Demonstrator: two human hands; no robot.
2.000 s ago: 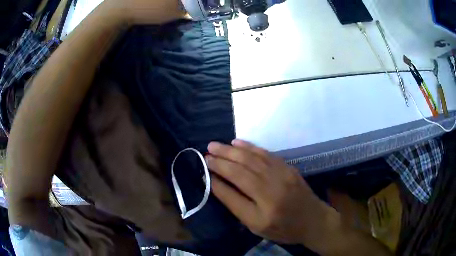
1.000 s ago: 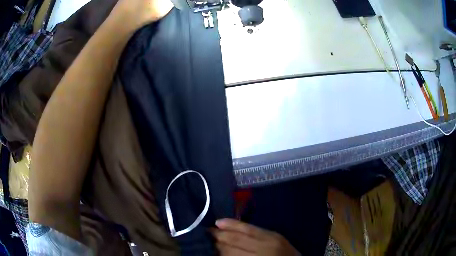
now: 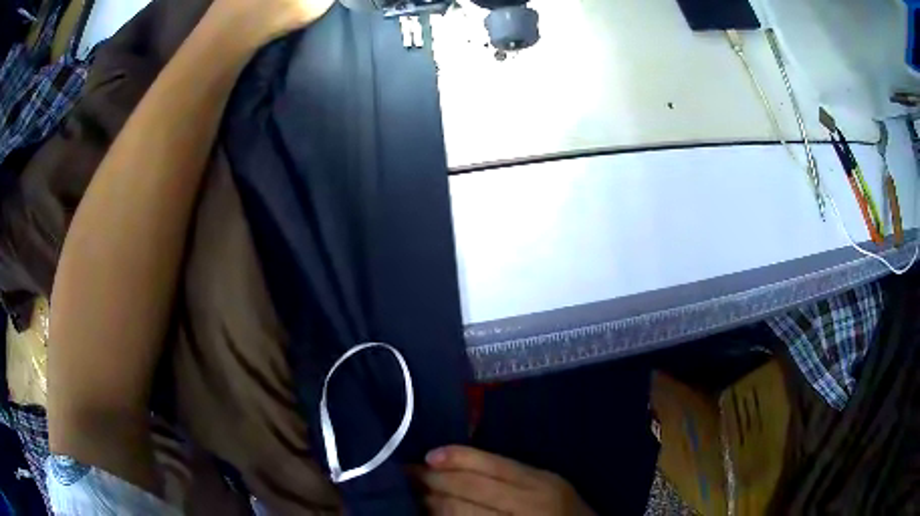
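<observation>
The dark waistband runs smooth and stretched from the presser foot down to the lower edge of the picture. Brown garment cloth lies in folds to its left. A thin white loop stands out from the band low down. My left hand is at the top beside the machine, on the cloth; its fingers are washed out by light and cut off. My right hand holds the band's near end at the bottom edge, partly cut off.
A grey measuring tape runs along the white table's front edge. A black pad, a metal rod and orange-handled snips lie at right. Checked cloth and cardboard are below.
The band went from gathered to smooth and stretched as my right hand moved down toward the lower edge. Since the middle frame, the band and left arm have shifted slightly left.
</observation>
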